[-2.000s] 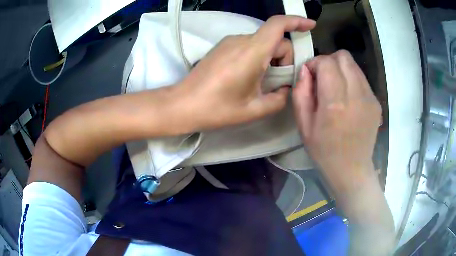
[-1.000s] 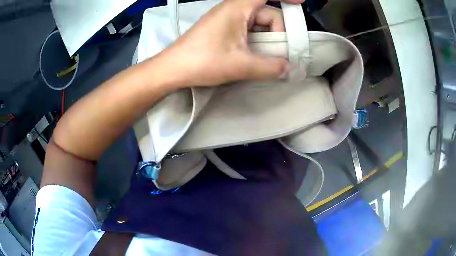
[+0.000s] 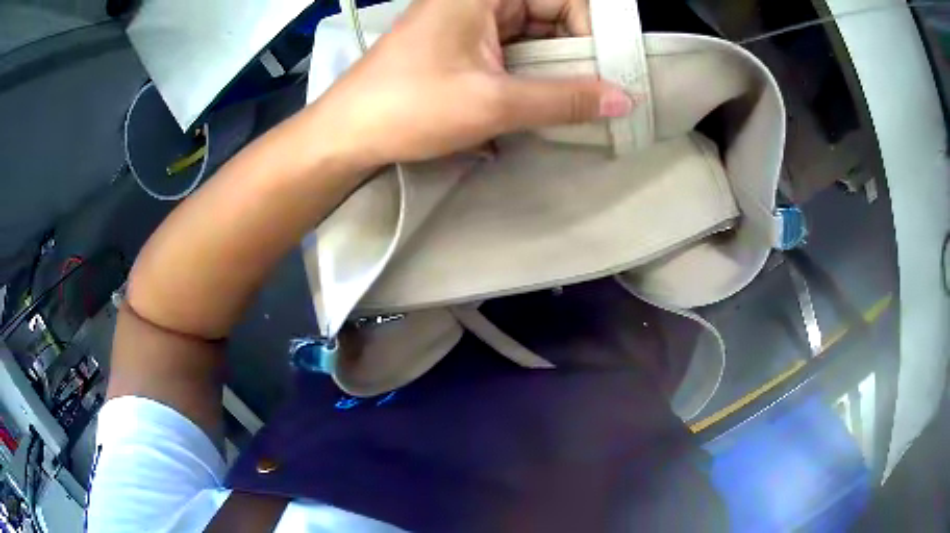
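Note:
The cream-beige handbag (image 3: pixel 552 219) lies open on the navy apron (image 3: pixel 500 437). My left hand (image 3: pixel 448 89) grips its upper rim, with the thumb on the flat handle (image 3: pixel 625 83) near its stitched end and the fingers behind, partly cut off by the top edge. A fine pale thread (image 3: pixel 797 29) runs from near the rim toward the upper right. Blue wrapped bits (image 3: pixel 792 226) sit at both bag ends. A thin beige strip (image 3: pixel 505 338) hangs from the bag onto the apron. My right hand is out of the picture.
A blurred bright blue crate (image 3: pixel 792 468) is at the lower right, beside a yellow floor line (image 3: pixel 771 380). A white-edged table (image 3: pixel 906 156) stands at the right. A white panel (image 3: pixel 208 47) and a round bin (image 3: pixel 165 151) are at the upper left.
My right hand has left the handle end and gone out at the right. The thread now shows stretched out. My left hand still holds the rim; the bag sits slightly higher and further right.

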